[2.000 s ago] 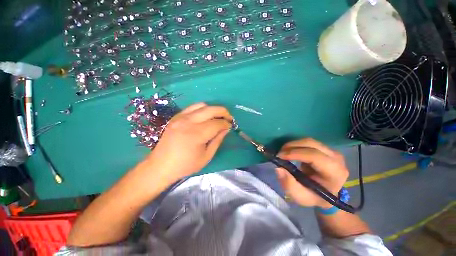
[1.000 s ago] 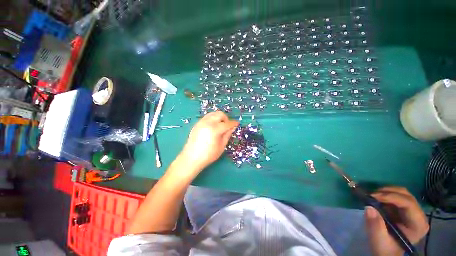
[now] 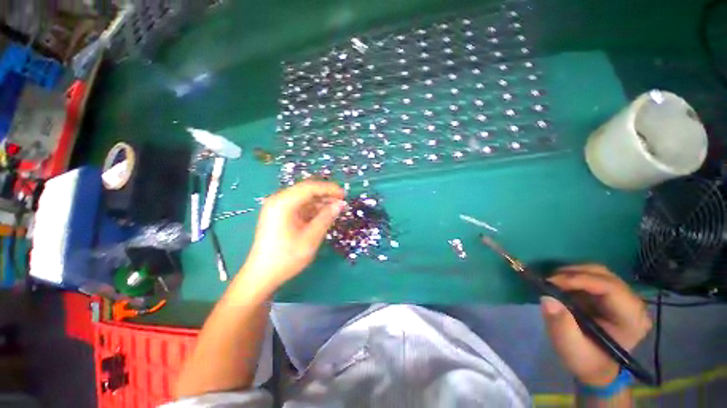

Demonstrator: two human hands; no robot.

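My right hand point(image 3: 598, 315) is closed around the black handle of a soldering iron point(image 3: 570, 311); its tip is over the mat near a short pale strip point(image 3: 479, 222). A small silvery module point(image 3: 457, 248) lies on the mat just left of the tip. My left hand point(image 3: 293, 227) is at the left side of a heap of tiny wired components point(image 3: 363, 231), thumb and fingertips together. A tiny pale piece shows at the fingertips, blurred; I cannot tell if it is gripped. Behind the heap is the clear blister tray point(image 3: 430, 163) with rows of modules.
An off-white pot point(image 3: 618, 151) and a black fan point(image 3: 687, 231) are at the right. At the left are a white nozzle bottle point(image 3: 214, 143), white pens point(image 3: 212, 191), a thin dark stick point(image 3: 218, 253), a tape roll point(image 3: 119, 165), a blue-white box point(image 3: 68, 227) and a red crate point(image 3: 143, 358).
My left hand left the iron tip for the heap and has stayed beside it. The module now lies on the mat. The iron moved back from my left hand. The view has shifted.
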